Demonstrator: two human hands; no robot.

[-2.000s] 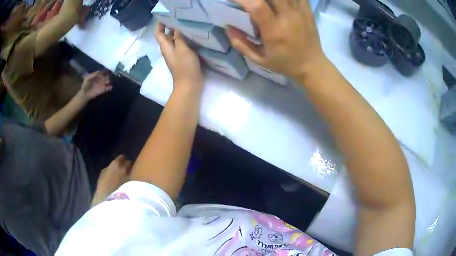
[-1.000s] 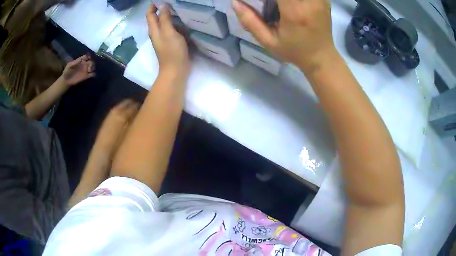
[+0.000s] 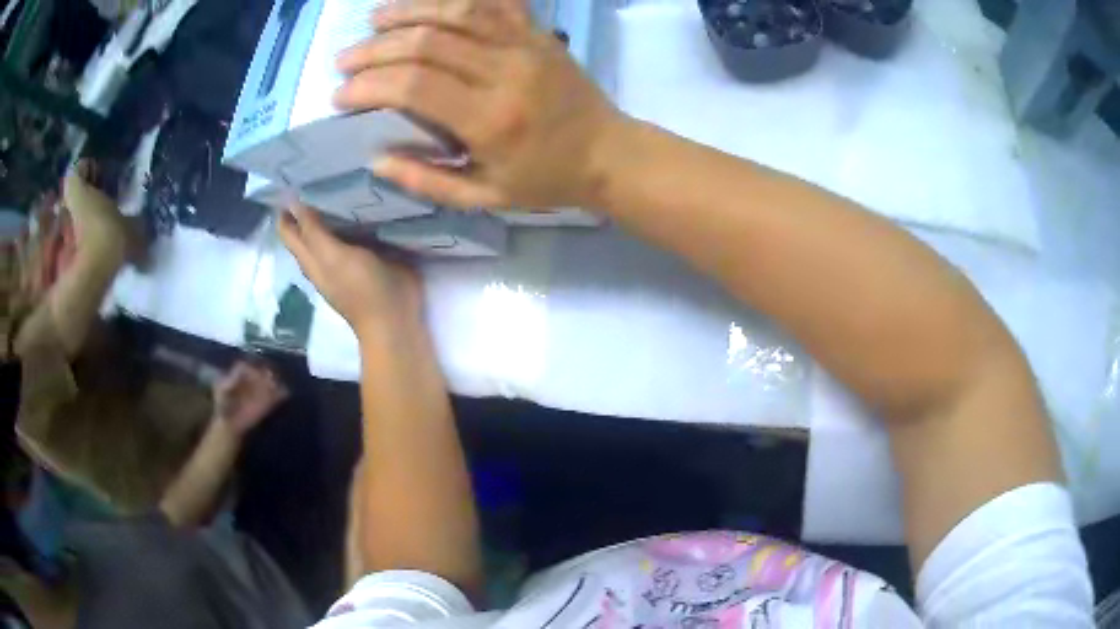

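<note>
A light blue retail box [image 3: 329,145] with dark print on its left face lies on top of several stacked boxes [image 3: 452,234] at the upper left of centre. Their pale ends face me. My right hand [image 3: 479,105] lies over the top box, fingers across its upper side and thumb at its near end. My left hand [image 3: 350,273] is against the lower left of the stack, with its fingertips at the lower boxes and partly hidden. The far end of the stack is cut off by the picture's top edge.
Parts cups [image 3: 764,35] filled with small dark pieces stand on the white sheet [image 3: 847,148] beyond my right forearm. Another grey-blue box [image 3: 1054,59] is at the upper right. A neighbour's hand [image 3: 248,396] is at the left, near the bench edge. Dark parts [image 3: 197,172] lie at the upper left.
The stack and both hands now appear further left in the picture, and the top box's printed face shows. My right hand lies flatter over the top box. The cups appear higher.
</note>
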